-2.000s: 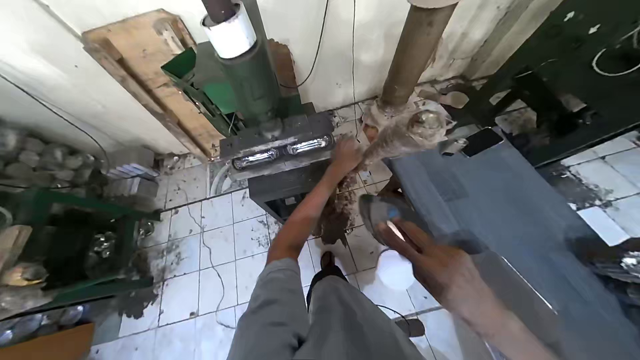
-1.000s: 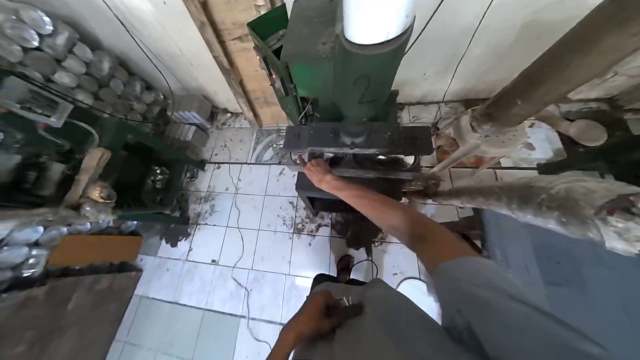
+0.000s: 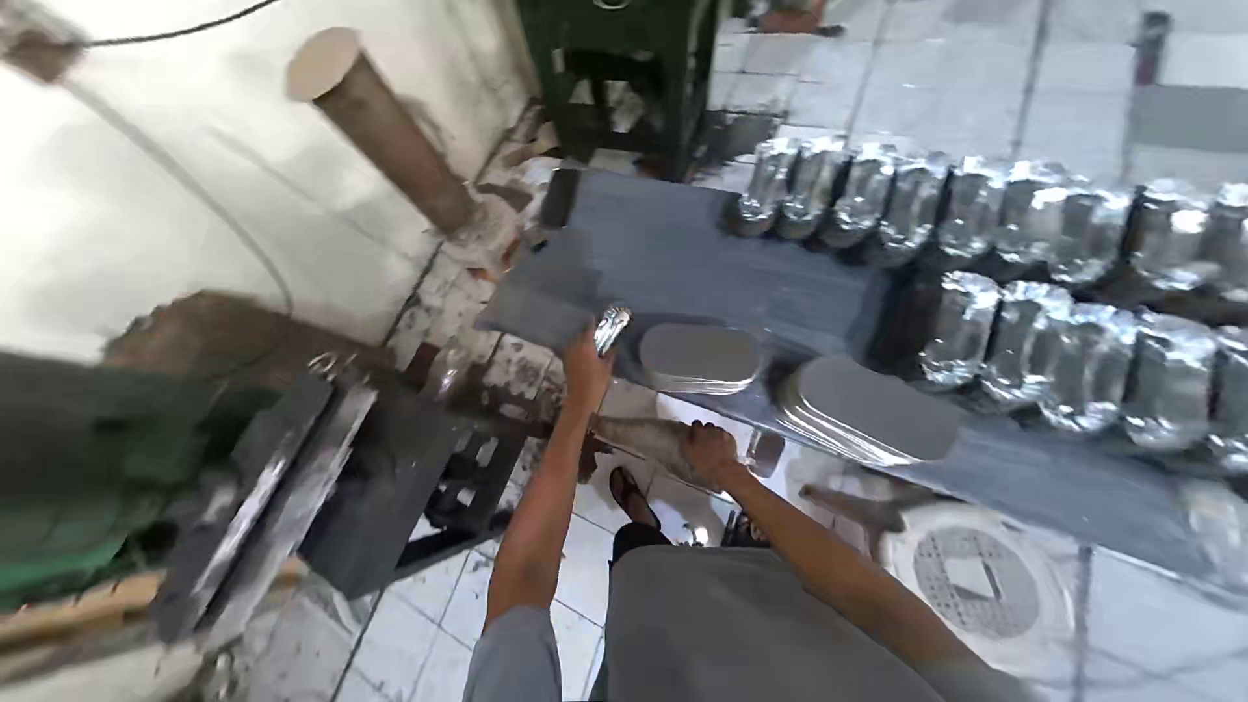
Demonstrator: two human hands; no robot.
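Shut on a small shiny metal piece (image 3: 612,329), my left hand (image 3: 585,369) is at the near left edge of the grey table (image 3: 721,253). My right hand (image 3: 710,450) has curled fingers and is below the table's near edge, beside a blurred grey-brown object (image 3: 648,439); whether it holds this is unclear. Two stacks of flat oval metal sheets, a smaller one (image 3: 699,353) and a larger one (image 3: 868,405), lie on the table to the right of my left hand. Rows of shiny formed metal pieces (image 3: 975,210) stand beyond them.
At left is a green machine (image 3: 107,478) with dark metal blocks (image 3: 283,497). A brown post (image 3: 395,146) rises by the wall. A white round stool or lid (image 3: 980,575) is below the table at right. Dark green equipment (image 3: 619,78) stands behind the table.
The view has swung strongly to the right, from the press to the table. The hand that was at the press one second ago is away from it; my left hand is now at the table edge.
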